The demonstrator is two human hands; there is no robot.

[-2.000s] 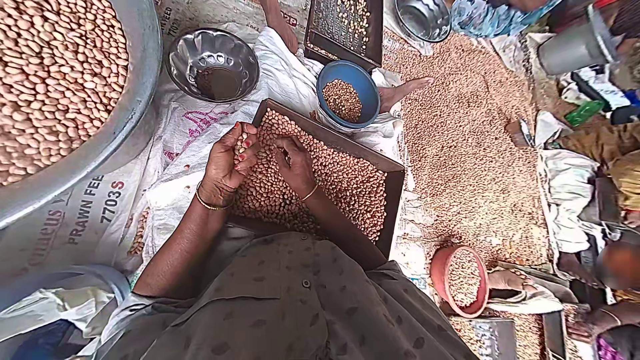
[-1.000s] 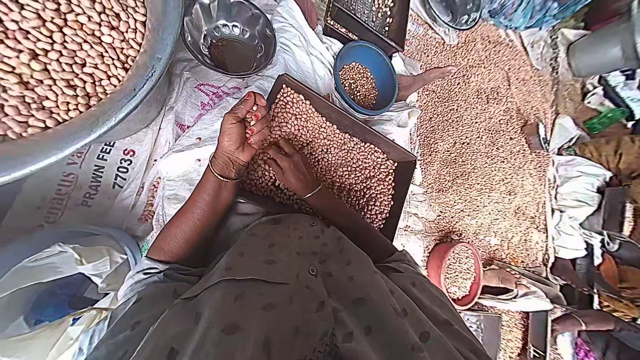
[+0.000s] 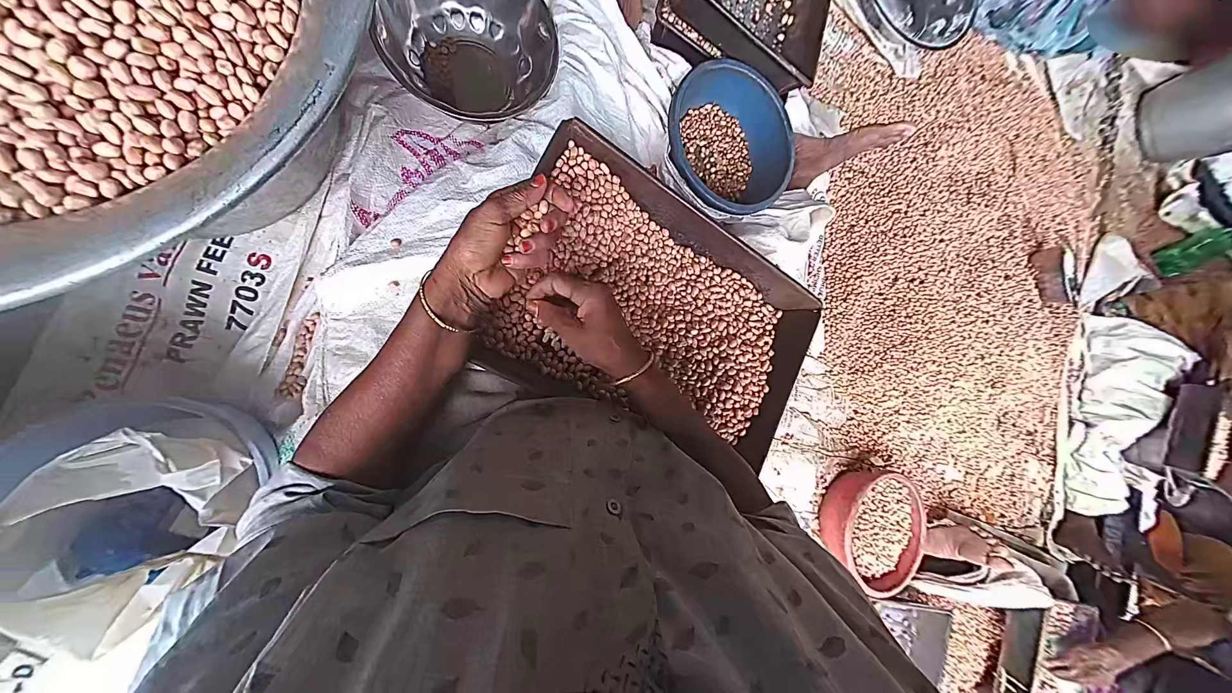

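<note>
A dark rectangular tray (image 3: 794,371) full of shelled peanuts (image 3: 664,289) lies tilted across my lap. Over its left corner my left hand (image 3: 496,241) is cupped, palm up, around several peanuts. Just below and to the right of it, my right hand (image 3: 587,322) hovers low over the tray's peanuts with thumb and fingertips drawn together; whether it pinches anything cannot be told. Each wrist wears a thin bangle. Against the tray's upper right side stands a blue plastic bowl (image 3: 683,106) partly filled with peanuts.
A large metal basin (image 3: 318,106) of peanuts stands at upper left, a dark fluted bowl (image 3: 539,48) beside it. Peanuts cover the ground (image 3: 953,241) at right. A red bowl (image 3: 837,510) stands lower right, near another person's hand (image 3: 1107,659). A lined bucket (image 3: 241,433) is at left.
My right hand has drawn back slightly from my left hand since a second ago. The left hand stays cupped around peanuts. The view has shifted somewhat.
</note>
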